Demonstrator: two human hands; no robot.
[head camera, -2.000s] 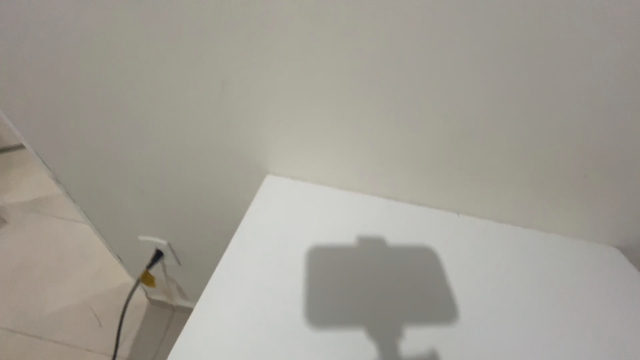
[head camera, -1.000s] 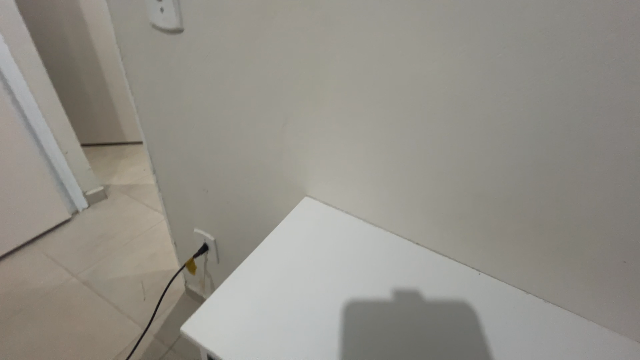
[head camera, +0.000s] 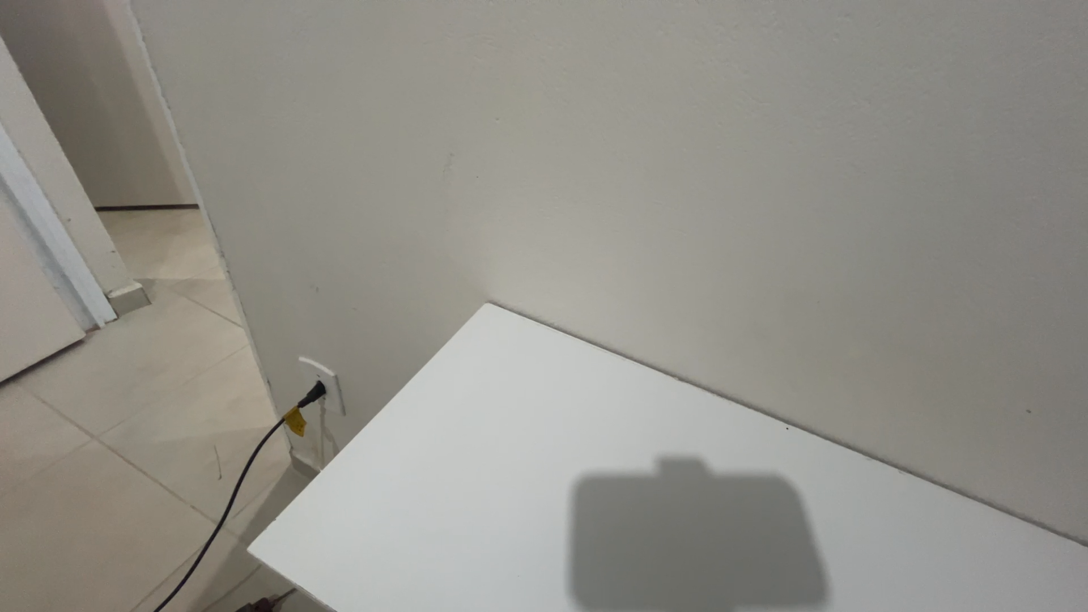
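Note:
Neither my left hand nor my right hand is in view. A white tabletop (head camera: 442, 442) stands against a pale wall (head camera: 646, 187), its far edge along the wall. A dark, roughly rectangular shadow with a small bump on top falls on the tabletop at the lower right. Left of the table, a black plug (head camera: 314, 393) sits in a white wall socket (head camera: 334, 393). Its black cable (head camera: 234, 497), with a yellow tag (head camera: 295, 422) near the plug, hangs down toward the floor.
Beige floor tiles (head camera: 127, 433) spread to the left of the table. Beyond the wall's end are a door (head camera: 34, 280) and its white frame (head camera: 51, 229). A small dark object (head camera: 257, 604), only partly visible, lies low beside the table's near left corner.
The view has swung, so more floor and the door at the left show than two seconds ago. No object has plainly moved.

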